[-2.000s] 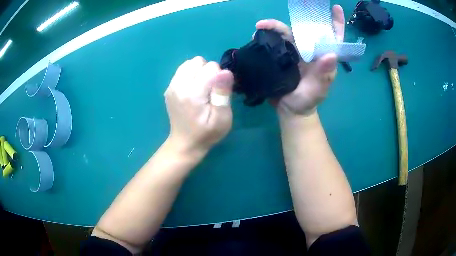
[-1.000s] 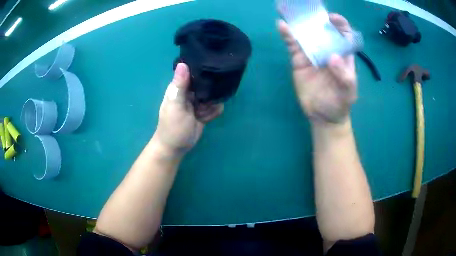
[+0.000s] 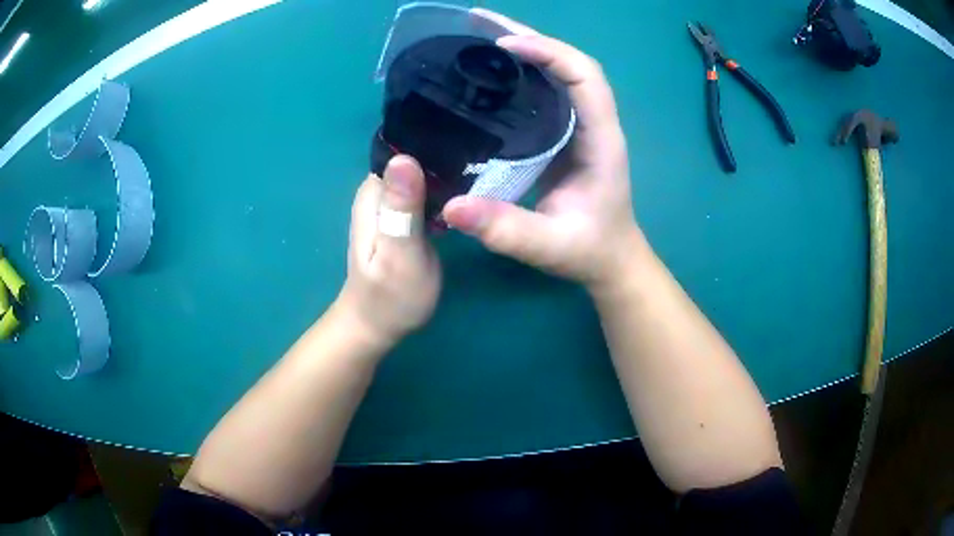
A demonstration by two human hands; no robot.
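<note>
The black housing [image 3: 434, 131] is held up over the bench, its round face with a raised ring turned towards me. A silvery perforated mesh cover [image 3: 513, 178] lies curved around its right side; one end stands out past the housing at the upper left. My left hand [image 3: 398, 246], with a pale wrap on the thumb, grips the housing's lower left. My right hand [image 3: 575, 178] presses the mesh against the housing, thumb at the mesh's lower end and fingers behind the top. The fingers of my left hand are mostly hidden.
Pliers [image 3: 720, 73] lie open at upper right. A claw hammer [image 3: 876, 251] lies at right, below a spare black unit [image 3: 840, 34]. Several loose curved mesh covers [image 3: 128, 204] stand at left, beside yellow cylinders [image 3: 10, 283]. The green bench [image 3: 502, 387] has a white edge strip [image 3: 157, 75].
My right hand has brought the mesh left onto the housing, which has turned to show its round face. The pliers, earlier largely hidden by the right hand and mesh, are now fully visible.
</note>
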